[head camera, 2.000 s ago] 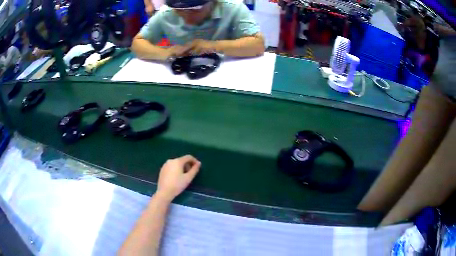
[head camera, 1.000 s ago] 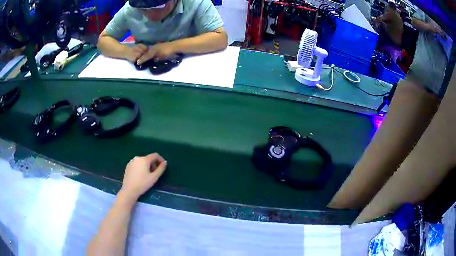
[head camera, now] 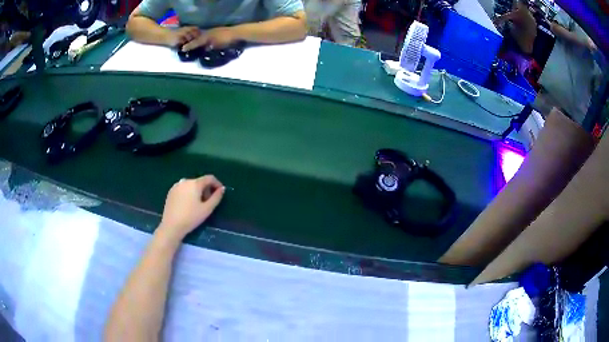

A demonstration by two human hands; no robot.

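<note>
My left hand [head camera: 193, 204] is over the near edge of the green belt [head camera: 280, 200], fingers curled in a loose fist. I see nothing held in it, though the inside of the fist is hidden. Black headphones [head camera: 185, 137] lie on the belt beyond it, with another pair [head camera: 65, 139] to their left. A third pair [head camera: 437, 224] lies at the right, a cup with a silver-white round centre facing up. My right hand is out of the picture.
White foam sheet [head camera: 280, 304] covers the near bench. Brown cardboard panels [head camera: 527, 194] stand at right beside a violet glow [head camera: 511, 162]. A blue-stained tissue [head camera: 511, 314] lies at lower right. Across the belt, a person's hands [head camera: 200, 41] touch headphones; a white fan [head camera: 414, 60] stands there.
The view has swung right and tilted down. The belt headphones have shifted right relative to the fan and bench. My left hand keeps its curled shape. More of the violet glow shows.
</note>
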